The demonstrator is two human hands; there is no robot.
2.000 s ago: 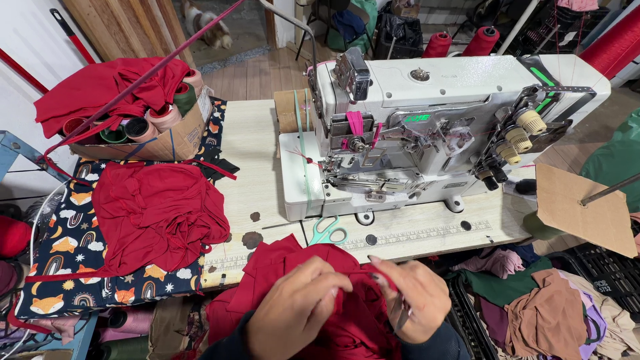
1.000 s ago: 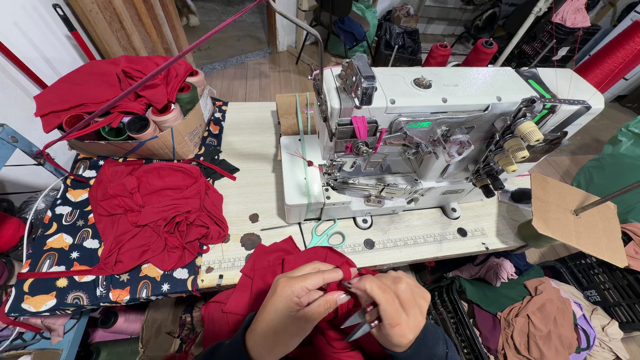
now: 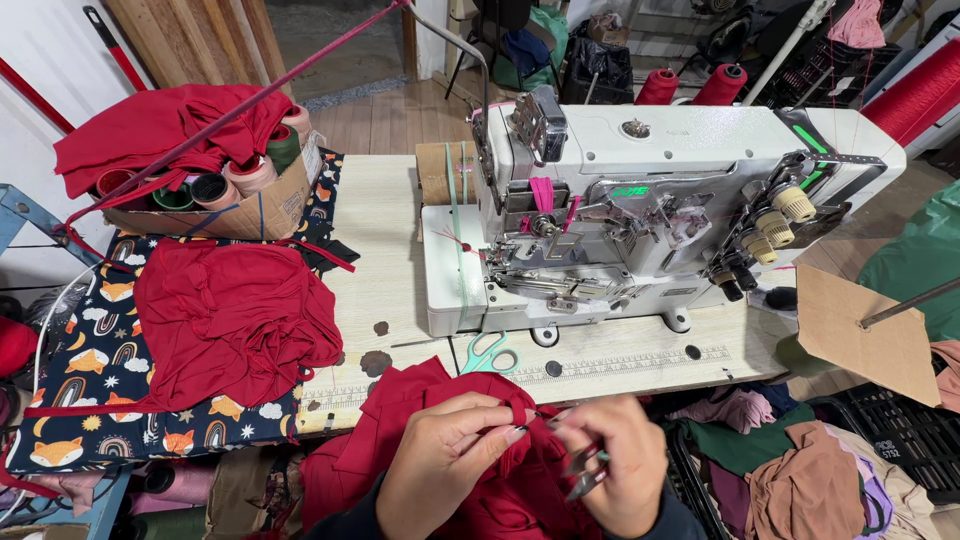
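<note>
My left hand pinches a narrow edge of a red fabric garment, which lies bunched below and around both hands at the table's front edge. Close by on the right, my right hand holds small metal thread snips, blades pointing down and left over the red cloth. Its thumb and forefinger are near the pinched edge; whether they hold a thread I cannot tell. Teal-handled scissors lie on the table just beyond the garment. Behind them stands a white industrial sewing machine.
Another red garment lies on fox-print fabric at the left. Behind it, a cardboard box holds thread cones and red cloth. A cardboard piece on a rod stands at the right, above crates of fabric pieces.
My right hand has moved slightly right, away from my left hand. The snips' blades, which lay against the cloth beside my left fingers a second ago, are now farther from them.
</note>
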